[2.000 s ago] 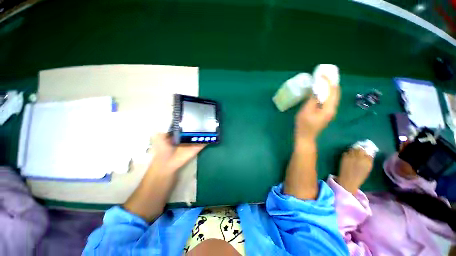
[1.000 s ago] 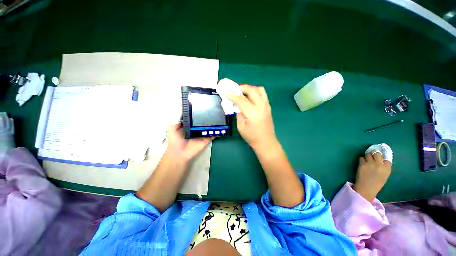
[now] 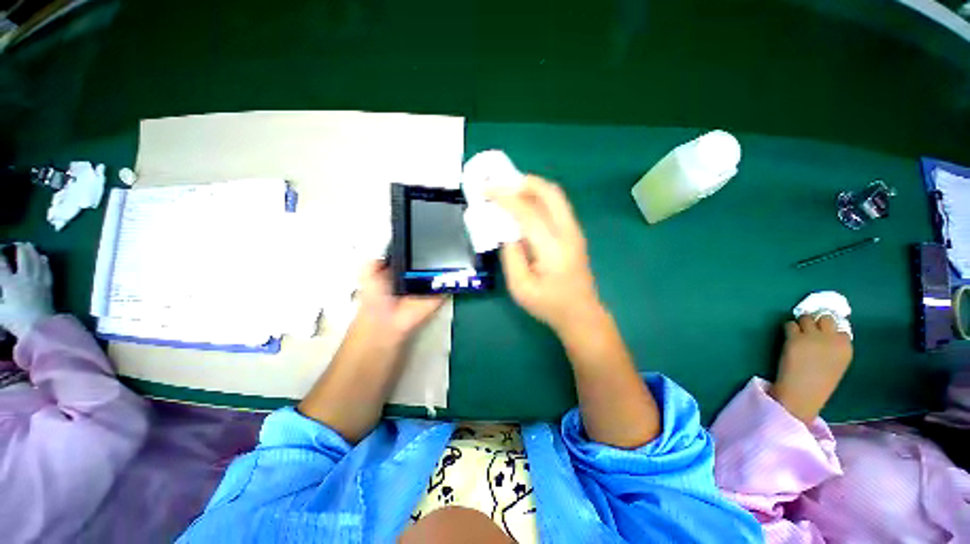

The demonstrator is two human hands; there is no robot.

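A black digital panel meter (image 3: 440, 239) with a grey screen faces up in front of me, over the right edge of the cardboard sheet. A row of small pale buttons shows below its screen. My left hand (image 3: 388, 308) holds the meter from below at its lower left; most of my fingers are hidden under it. My right hand (image 3: 548, 250) pinches a crumpled white cleaning cloth (image 3: 488, 202) against the meter's right edge, covering part of the frame beside the screen.
The cardboard sheet (image 3: 298, 133) bears a clipboard with record sheets (image 3: 191, 266). A bottle with pale yellow-green liquid (image 3: 686, 177) lies at right, near a dark stick (image 3: 838, 253) and a metal cluster (image 3: 865, 204). A neighbour's hand (image 3: 814, 367) holds white cloth; a gloved hand (image 3: 23, 290) is at left.
My right hand has come from beside the bottle to the meter, bringing the white cloth onto its right edge. In the last second the cloth has moved slightly; my left hand still holds the meter.
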